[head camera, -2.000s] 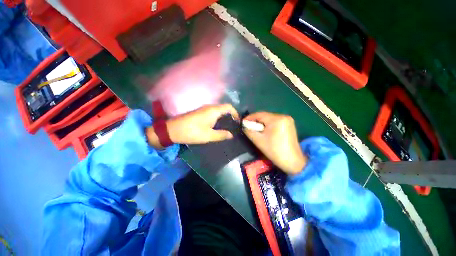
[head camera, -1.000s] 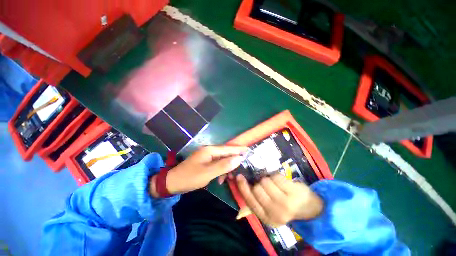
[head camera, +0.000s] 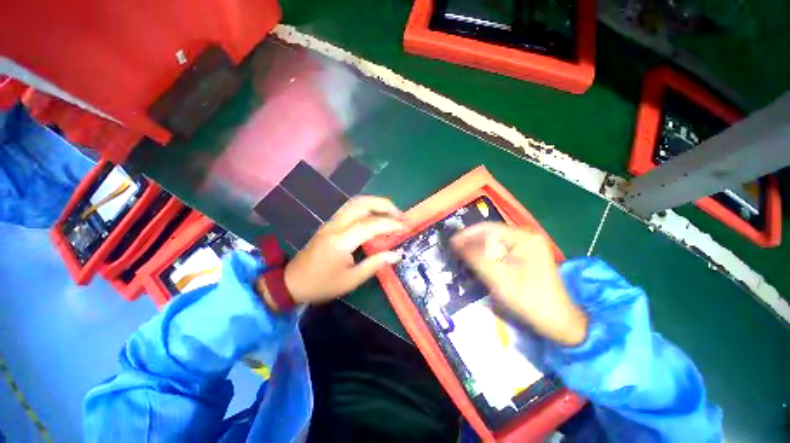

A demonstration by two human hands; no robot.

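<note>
An open tablet (head camera: 472, 320) lies in a red tray (head camera: 424, 342) on the bench before me, its silvery mainboard end away from me and a large white battery nearer. My left hand (head camera: 346, 247), with a dark red wrist band, rests on the tray's left edge, fingers apart, fingertips at the mainboard. My right hand (head camera: 520, 272) is over the mainboard and blurred; its fingers are bent, and whether it holds anything cannot be told. Black sheets with thin pale lines (head camera: 314, 189) lie on the bench beyond my left hand.
Trayed tablets (head camera: 100, 208) are stacked at the left. A dark block (head camera: 195, 91) sits by a red bin (head camera: 130, 52). More red trays (head camera: 511, 60) lie on the green conveyor beyond a chipped white edge strip (head camera: 433, 99). A grey metal bar (head camera: 719, 160) crosses at the right.
The tablet in its tray shows more fully, with its battery uncovered. My right hand has moved up and right over the mainboard. My left hand has moved up to the tray's edge.
</note>
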